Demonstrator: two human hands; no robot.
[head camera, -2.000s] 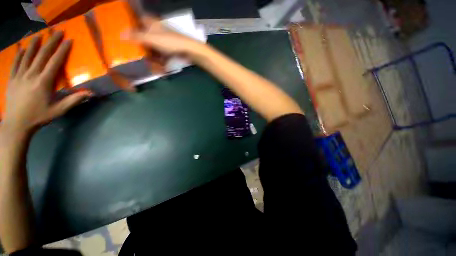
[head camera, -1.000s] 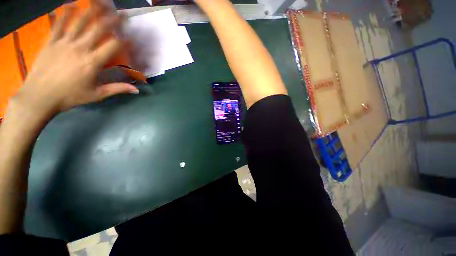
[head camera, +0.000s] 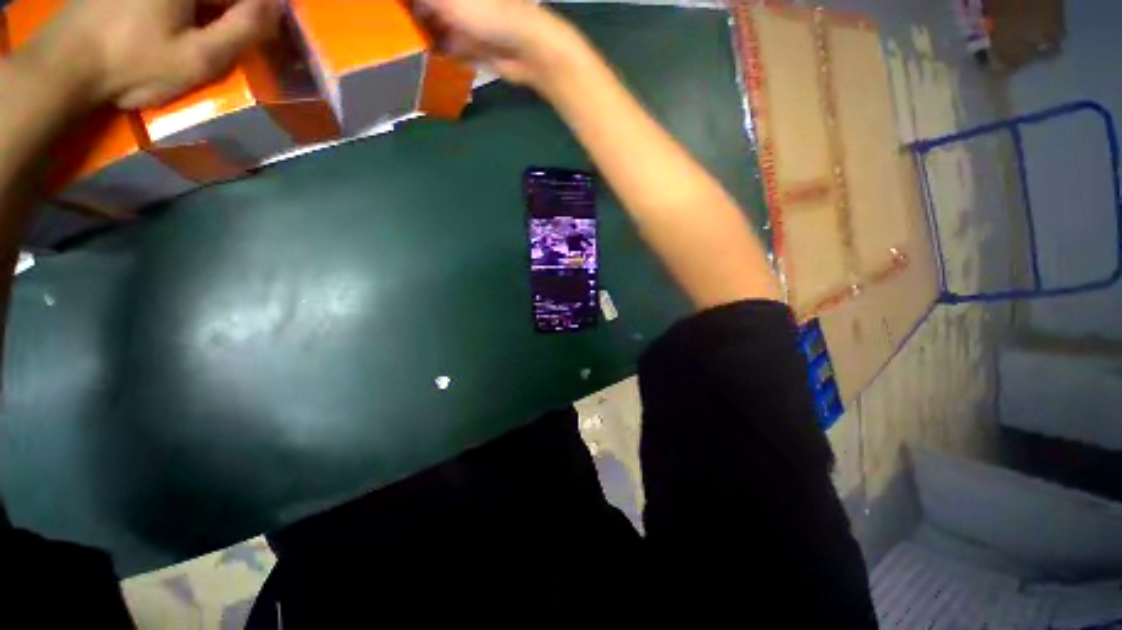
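Orange product boxes with white-grey near sides stand side by side at the upper left of the dark green bench top (head camera: 308, 295). Orange flaps stick out at their near lower edges. The last product box (head camera: 379, 76) on the right is slightly tilted. My right hand (head camera: 492, 35) is at its upper right side, fingers partly blurred and cut off by the top edge; whether it grips the box is hard to tell. My left hand (head camera: 160, 43) lies over the tops of the boxes further left, cut off by the frame edge, its hold unclear.
A smartphone (head camera: 564, 252) with a lit screen lies on the bench, a small white tag (head camera: 608, 305) beside it. Small white scraps lie near the front edge. Right of the bench are brown shipping cartons (head camera: 849, 160), a blue plastic crate (head camera: 818, 373) and a blue trolley handle (head camera: 1031, 203).
An orange box now stands at the row's right end, where white lid panels lay. My right hand has come back into view beside it. My left hand has moved up and left.
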